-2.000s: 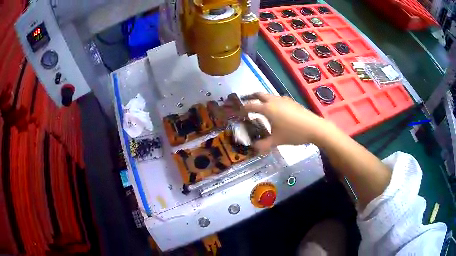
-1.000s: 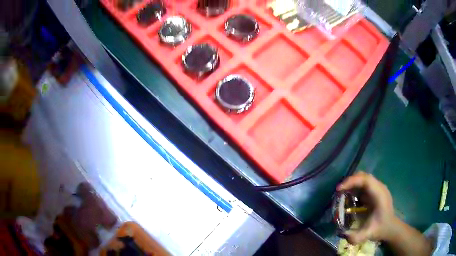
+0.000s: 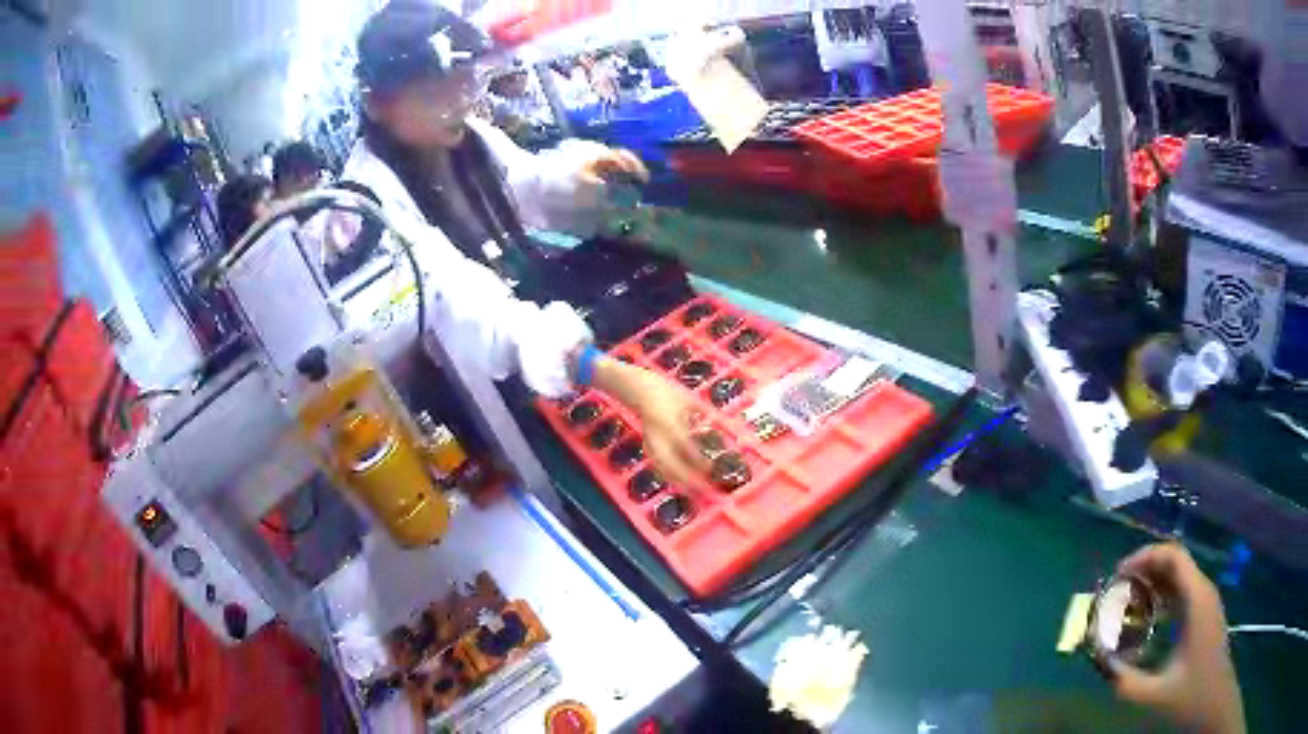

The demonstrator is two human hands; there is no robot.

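My right hand (image 3: 1191,645) is at the lower right, cut off by the bottom edge. Its fingers and thumb hold a round watch case (image 3: 1123,622) by its rim, above the green mat (image 3: 975,602). The case has a silvery ring with a pale area and gold inside; fine detail is blurred. A small yellow piece (image 3: 1073,624) shows beside its left edge; I cannot tell if it is attached. My left hand is out of the picture.
Another person's hand (image 3: 663,416) reaches over the red tray (image 3: 703,566) of round units. A zip bag (image 3: 825,394) lies on it. The press cylinder (image 3: 390,480) and orange fixtures (image 3: 495,631) are lower left. Yellowish scraps (image 3: 818,674) and a power strip (image 3: 1083,430) are nearer me.
The view has swung up and right from the press. My right hand has left the fixtures and now holds the case over the mat. Another person's hand now shows over the tray.
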